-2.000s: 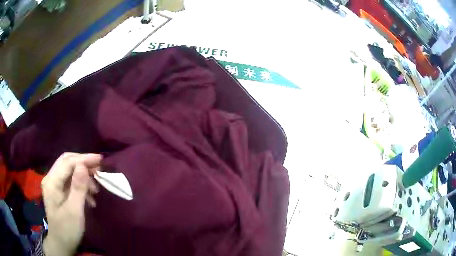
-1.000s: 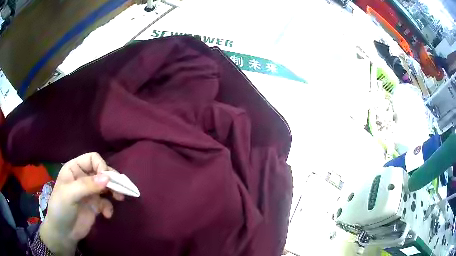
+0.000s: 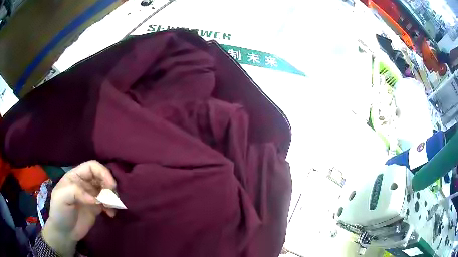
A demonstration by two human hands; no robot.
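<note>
My left hand (image 3: 75, 203) is at the lower left, over the maroon garment (image 3: 170, 145). Its thumb and fingers pinch a small white pointed piece (image 3: 112, 199), with the tip pointing right and down. I cannot tell whether the piece is chalk or a label. The garment lies bunched and folded across the white table, with a thin dark edge along its far and right sides. My right hand is not in view.
The sewing machine head (image 3: 374, 198) stands at the lower right, with a green cone (image 3: 437, 163) beside it. A brown surface with a blue stripe (image 3: 50, 42) is at the upper left. Orange cloth (image 3: 31, 178) shows at the left edge. Cluttered items lie at the far right.
My left hand has moved slightly down and turned, so the white piece shows smaller and at a different angle. The garment has kept nearly the same shape.
</note>
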